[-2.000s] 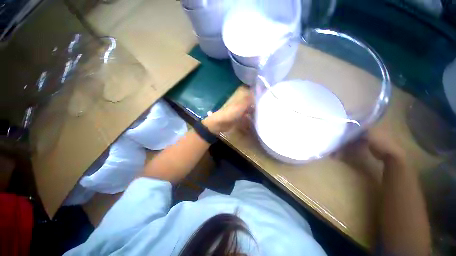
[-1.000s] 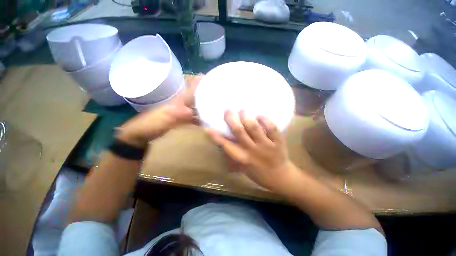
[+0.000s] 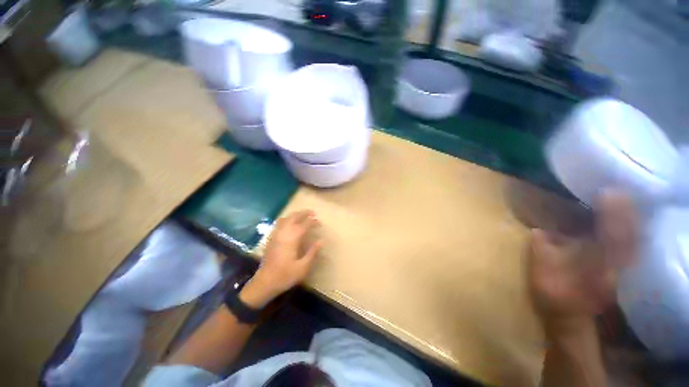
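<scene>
My left hand point(image 3: 291, 249) rests with fingers apart at the left front of the tan cardboard sheet point(image 3: 423, 249), holding nothing. My right hand point(image 3: 578, 272) is blurred at the right, fingers spread, with no object visible between them. It overlaps the near side of the assembled units, white rounded tops up. One unit point(image 3: 616, 147) stands behind it and another point(image 3: 665, 280) is to its right; contact is unclear. Stacked white bowls point(image 3: 317, 121), open side up, stand at the sheet's back left. A second stack point(image 3: 238, 75) is behind them to the left.
A single white bowl point(image 3: 432, 89) stands on the green bench beyond a green post point(image 3: 389, 68). Clear bowls point(image 3: 91, 181) stand on the carton's cardboard point(image 3: 162, 106) at the left. Wrapped whitish shapes point(image 3: 170, 264) lie below it. A cluttered shelf is at the back.
The white bowl that both hands held over the sheet has left the middle. My hands have parted, the right one moving right to the units. The camera view has turned.
</scene>
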